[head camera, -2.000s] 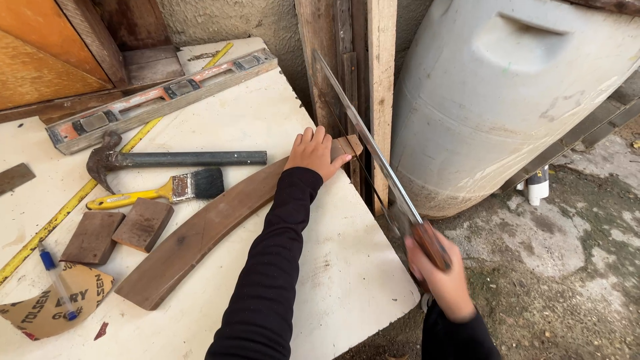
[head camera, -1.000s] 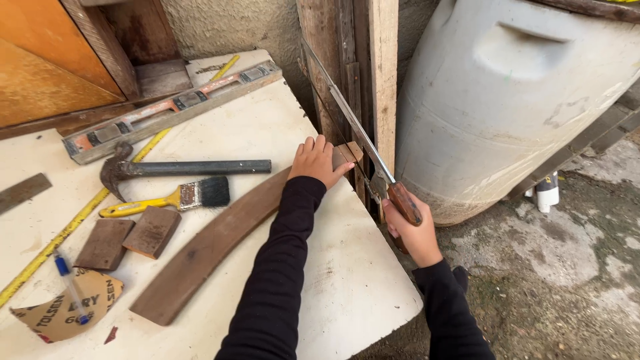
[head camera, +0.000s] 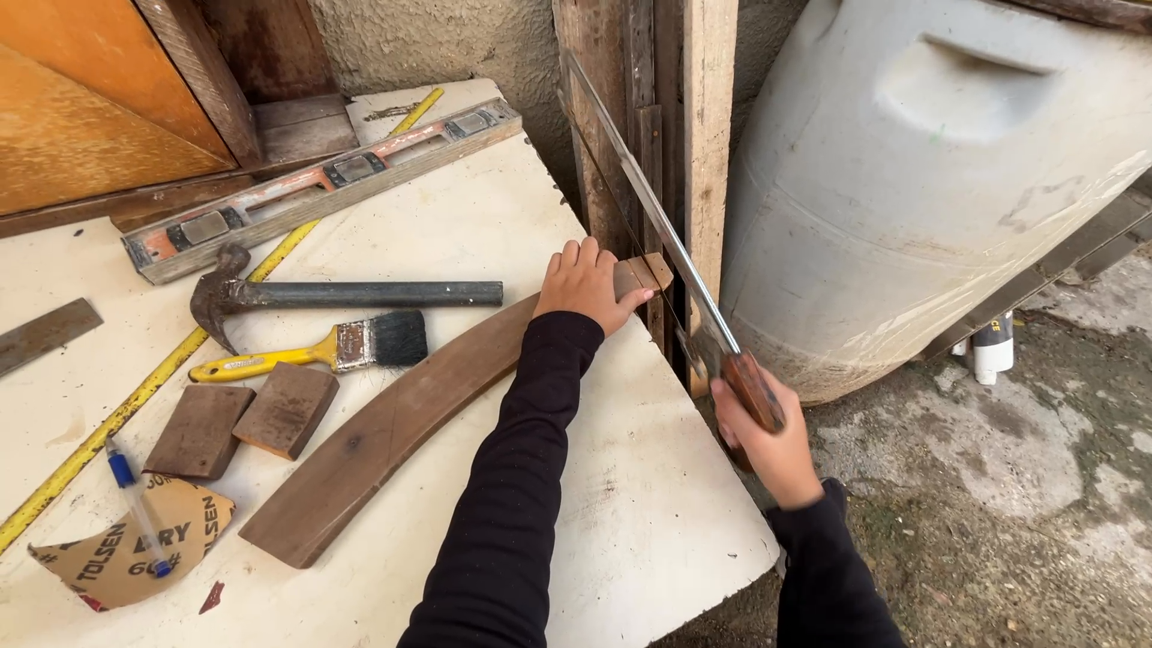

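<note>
A curved wooden board (head camera: 387, 423) lies across the white table, its far end jutting past the edge. My left hand (head camera: 589, 286) presses on it near that end, fingers over the top and thumb along the near side. In my right hand (head camera: 765, 432) is the wooden handle of a hacksaw (head camera: 652, 207). Its thin blade crosses the board's end beside a line on the wood, just right of my left thumb. The saw's frame slants up and away to the left. Whether the blade sits inside a cut cannot be told.
On the white table (head camera: 648, 504) lie a claw hammer (head camera: 360, 294), a paintbrush (head camera: 315, 349), a spirit level (head camera: 324, 184), a yellow measuring tape (head camera: 117, 418), two wooden blocks (head camera: 286, 409), a pen (head camera: 139, 508) and sandpaper (head camera: 180, 526). Upright planks (head camera: 709, 135) and a plastic barrel (head camera: 900, 180) stand beyond the edge.
My right hand and the hacksaw have shifted back and forth across the board's end. My left hand has stayed on the board.
</note>
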